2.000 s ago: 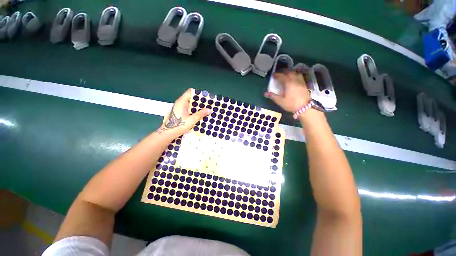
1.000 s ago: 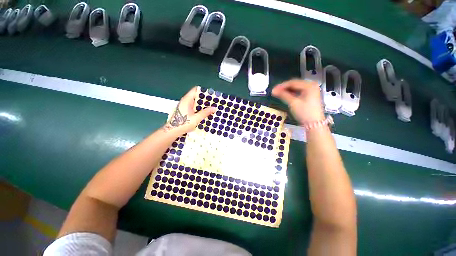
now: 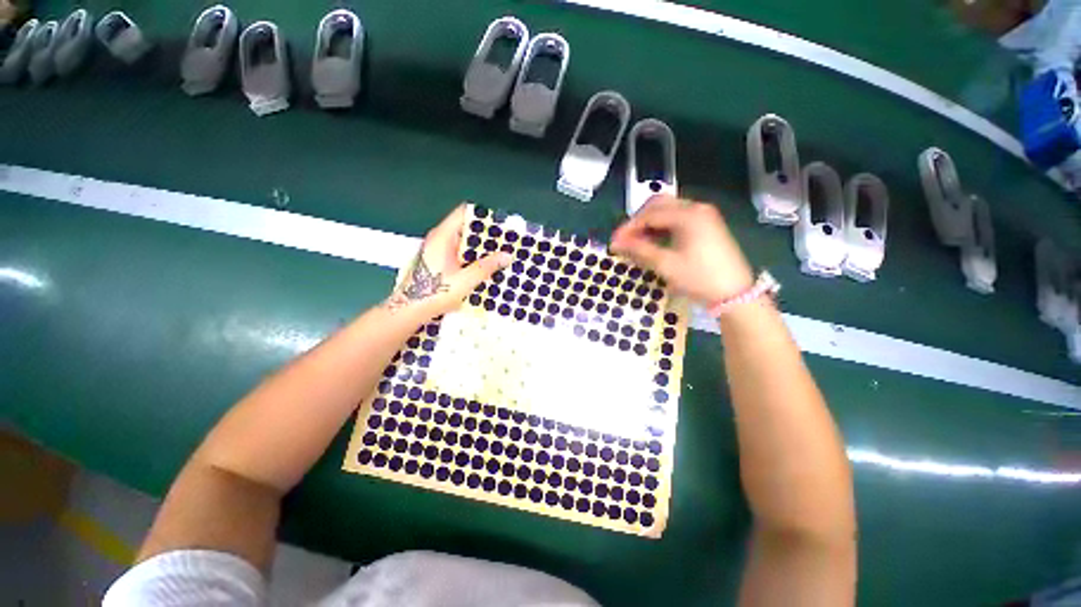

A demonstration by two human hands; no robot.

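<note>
The cream sheet of black adhesive dots [image 3: 510, 480] lies across the white strip and the green surface, with a smaller dotted sheet on top and a pale, shiny, dotless patch in its middle. My left hand [image 3: 448, 270] holds its upper left edge, thumb on top. My right hand [image 3: 678, 249] is over the sheet's upper right corner, fingertips bent together near the dots; whether a dot is between them cannot be told. A grey plastic housing [image 3: 650, 166] with a dark dot at its solid end stands just beyond my right fingers.
More grey housings lie on the green belt: one close by [image 3: 589, 152], three at the right [image 3: 820, 225], others at the far left and far right. A white dividing strip [image 3: 213, 216] crosses the surface. A blue object [image 3: 1051, 119] is at the upper right.
The housings have shifted to the right. My right hand has moved from the housings back to the sheet's upper right corner. The housing nearest it now shows a dark dot. My left hand stays put.
</note>
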